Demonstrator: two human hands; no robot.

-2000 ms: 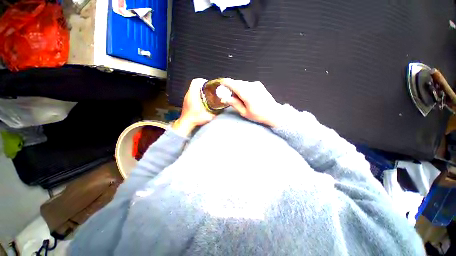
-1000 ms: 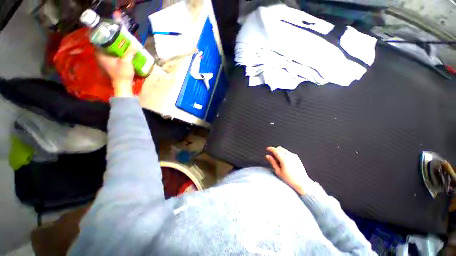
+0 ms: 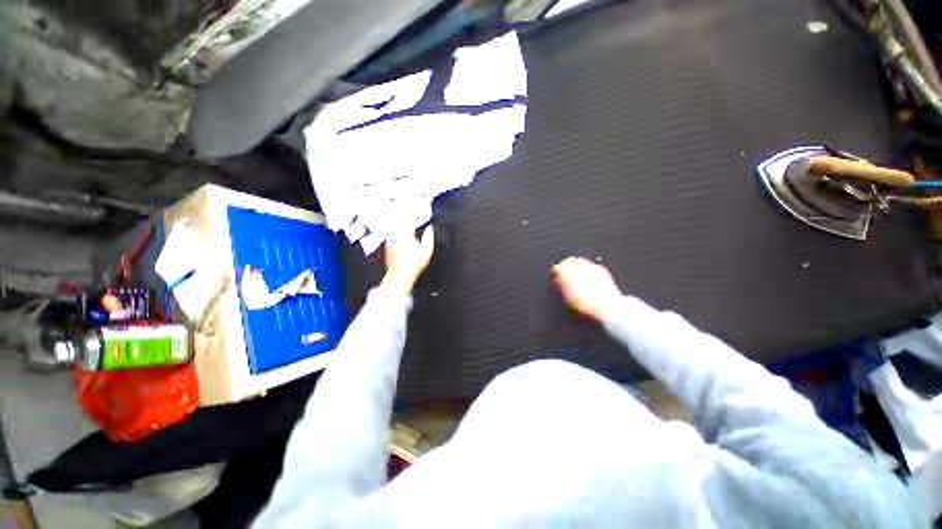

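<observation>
A fanned pile of white cut pieces with dark bands [image 3: 398,155] lies at the left back of the black ribbed table [image 3: 620,134]. My left hand [image 3: 409,256] is at the pile's near edge, its fingers touching or just beside the cloth; whether it grips a piece cannot be told. My right hand [image 3: 587,287] is over the table's near middle, fingers curled and nothing seen in it. The steam iron [image 3: 826,190] rests at the table's right, its wooden handle towards the right edge.
A drawer cabinet with a blue front [image 3: 289,325] stands left of the table. The drink bottle [image 3: 139,346] and red plastic bag [image 3: 139,398] are at its far side. A long grey padded board [image 3: 300,78] is behind the pile. White and dark cloth [image 3: 914,387] lies below right.
My left hand has let go of the bottle, now by the red bag, and moved right to the white pile. My right hand's fingers have curled. The view has turned.
</observation>
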